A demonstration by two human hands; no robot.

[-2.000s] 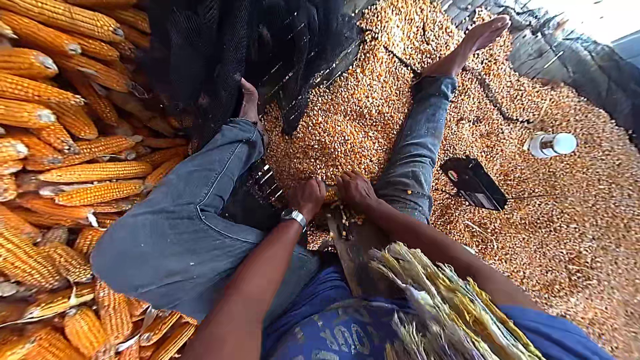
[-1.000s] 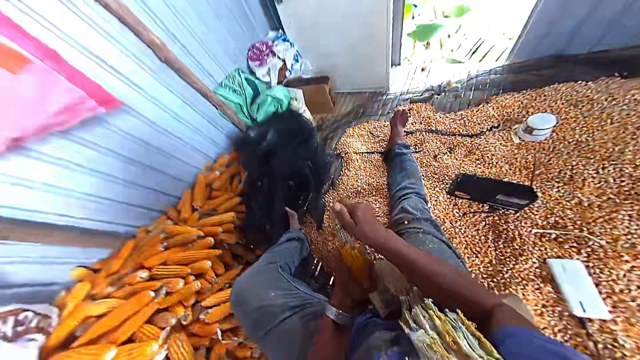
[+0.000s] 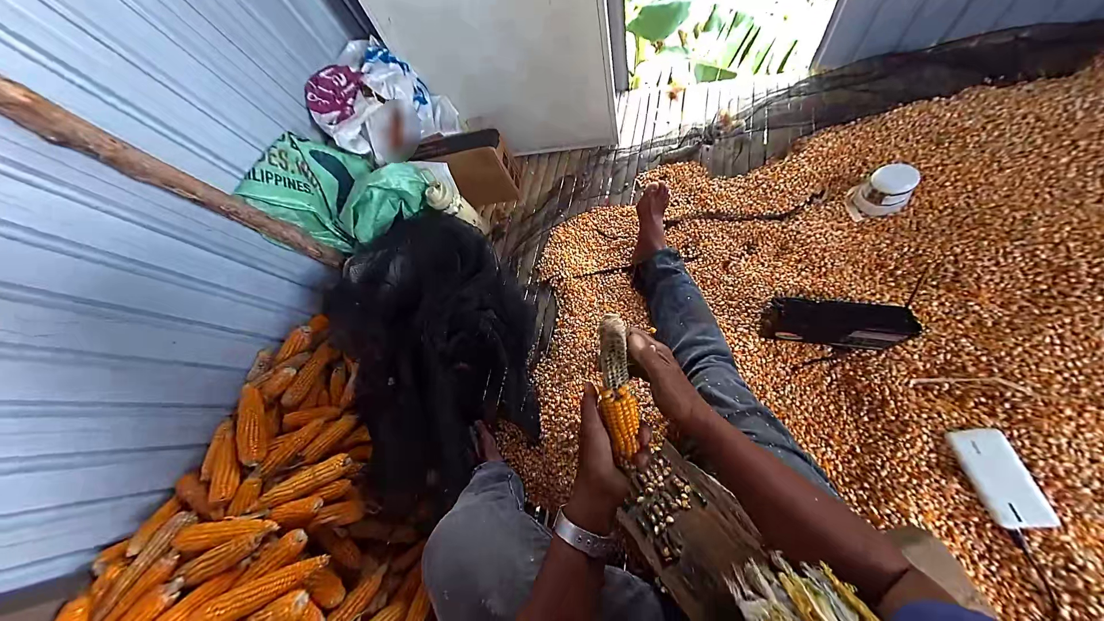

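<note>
An ear of corn [image 3: 619, 418] stands nearly upright between my hands, its upper part stripped to bare cob and its lower part still bearing yellow kernels. My left hand [image 3: 608, 457], with a metal watch at the wrist, is closed around the lower part. My right hand [image 3: 654, 362] is at the bare upper part, its thumb near or against the cob; whether it grips the cob is hard to tell. Below the hands lies a worn wooden board [image 3: 690, 526] with loose kernels on it. Dried husks [image 3: 798, 591] lie at its near end.
Whole ears [image 3: 259, 535] are heaped at the lower left beside black netting [image 3: 431, 345]. Loose kernels [image 3: 975, 259] spread under my outstretched leg and to the right, bearing a black radio-like device [image 3: 841, 323], a white-lidded container [image 3: 893, 185] and a white power bank [image 3: 1000, 479]. Bags [image 3: 302, 190] stand by the wall.
The view has swung to show more of the wall and doorway. My hands were close together over the board two seconds ago; the ear now stands raised between them, partly bare.
</note>
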